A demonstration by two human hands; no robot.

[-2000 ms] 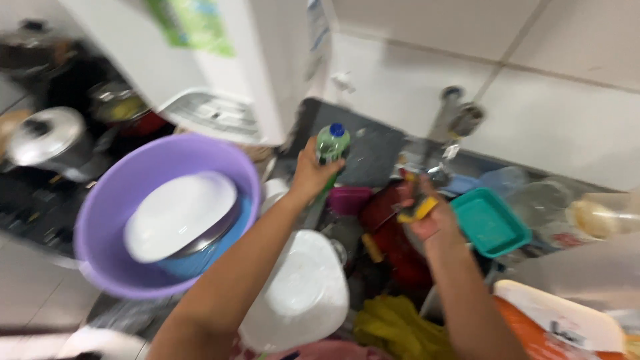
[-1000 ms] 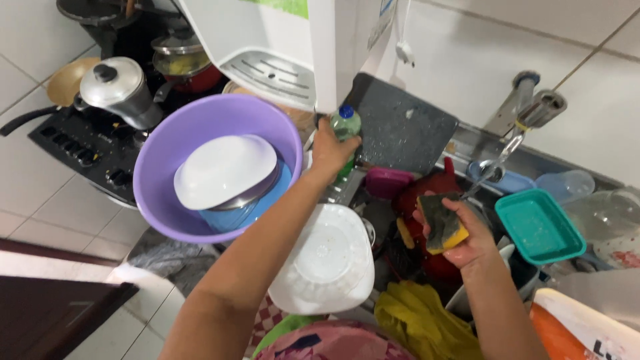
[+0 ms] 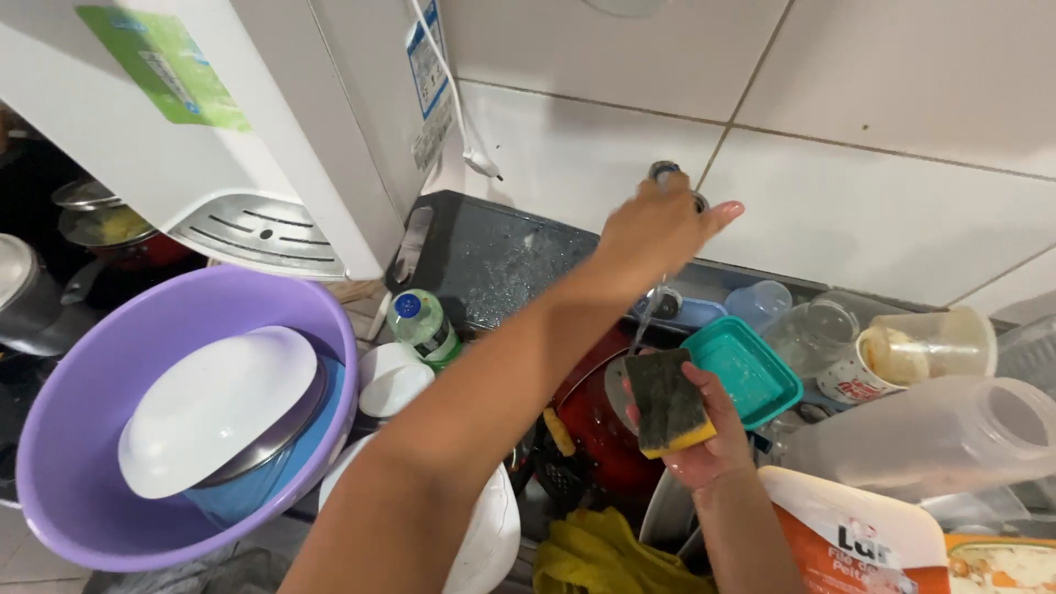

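My left hand (image 3: 660,219) reaches across to the wall faucet (image 3: 665,171) and covers most of it, thumb stretched out to the right. Water (image 3: 650,309) runs down below it. In my right hand (image 3: 714,429) lies a yellow sponge (image 3: 670,403), its dark scouring side up, near the stream. A green dish soap bottle (image 3: 425,326) with a blue cap stands left of my left forearm. Beneath the sponge a red pan (image 3: 590,429) sits among dishes. A white bowl (image 3: 491,528) is partly hidden by my left arm.
At left, a purple basin (image 3: 58,429) holds a white dish (image 3: 219,404). A white water dispenser (image 3: 355,132) stands behind it, beside a dark board (image 3: 511,256). Right of the sponge are a teal container (image 3: 747,371) and a clear plastic pitcher (image 3: 916,429). A yellow cloth (image 3: 610,557) lies in front.
My left hand has let go of the soap bottle and moved right and up to the faucet. My right hand still holds the sponge. Water now runs from the faucet.
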